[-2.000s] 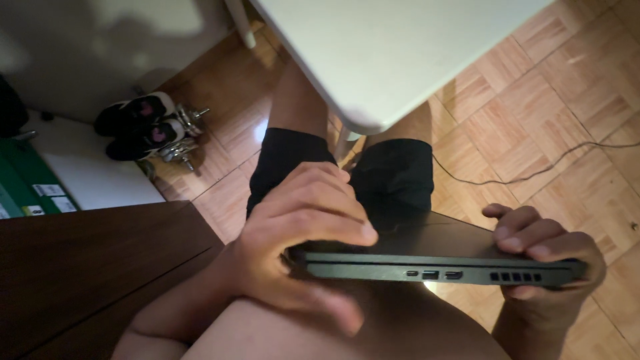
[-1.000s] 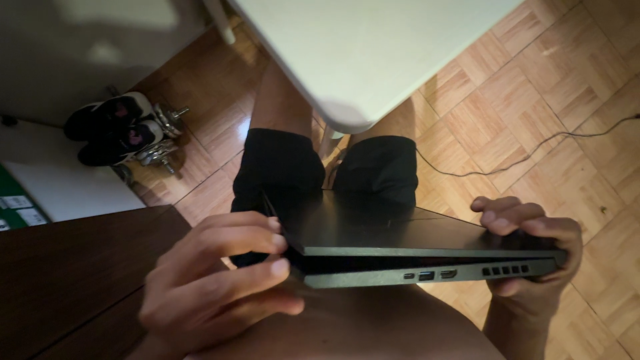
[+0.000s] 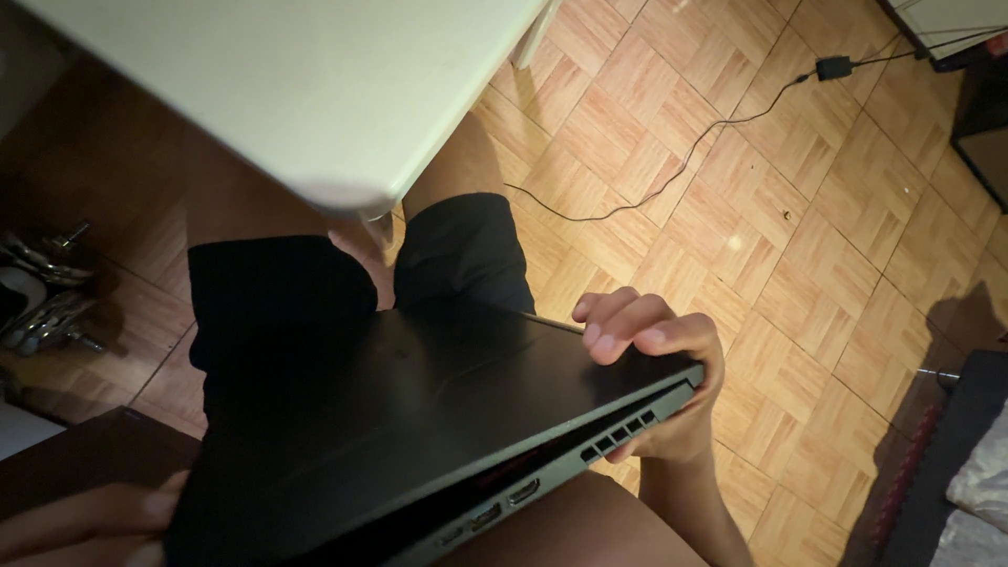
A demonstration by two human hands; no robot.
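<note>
A black laptop (image 3: 409, 394) lies tilted over my lap, its lid slightly raised so that a dark wedge shows between lid and base along the near side. Ports and vent slots line that side of the base. My right hand (image 3: 661, 362) grips the laptop's right end, fingers over the lid and the thumb side beneath the base. At the lower left, my left hand (image 3: 94, 524) has its fingertips at the laptop's left edge; the rest of it is cut off by the frame or hidden.
A white table (image 3: 315, 87) reaches over my legs. A thin black cable (image 3: 693, 150) with a small black adapter (image 3: 834, 68) runs across the tiled floor. Metal dumbbells (image 3: 51, 291) lie at left, beside dark wooden furniture (image 3: 102, 465). Dark-framed furniture (image 3: 945, 472) stands at lower right.
The laptop's lid has lifted from its base, which it nearly met two seconds ago. My left hand has moved from on top of the laptop to its left edge. The view has swung right.
</note>
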